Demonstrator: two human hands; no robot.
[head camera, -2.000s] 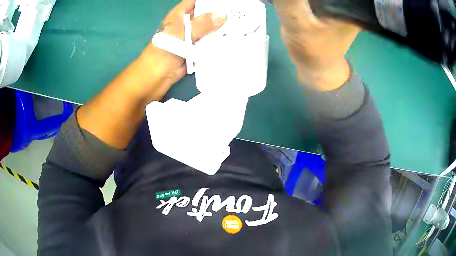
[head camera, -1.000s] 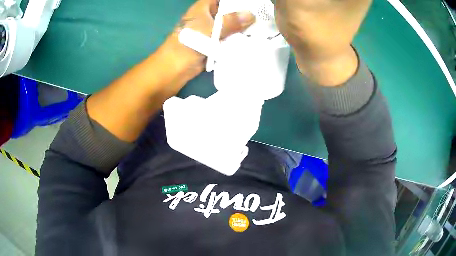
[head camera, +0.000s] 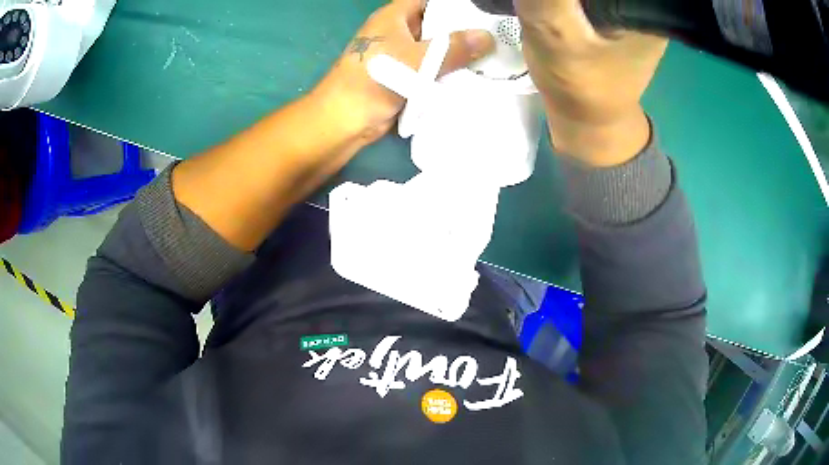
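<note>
A white camera unit, overexposed, lies at the bench edge in the upper middle. Its blocky wall-mount bracket sticks out over the edge towards my body. Two thin white antennas cross at its left side. My left hand grips the unit from the left, thumb on the face with the small dots. My right hand is closed round a black electric screwdriver at the top edge, partly cut off. The screwdriver tip is hidden.
Another white camera unit with a black lens face lies at the upper left on the green mat. Blue stools stand below the bench. A rack is at the lower right.
The unit and my left hand have shifted right in the picture. The screwdriver, in view two seconds ago and out of view one second ago, shows again in my right hand.
</note>
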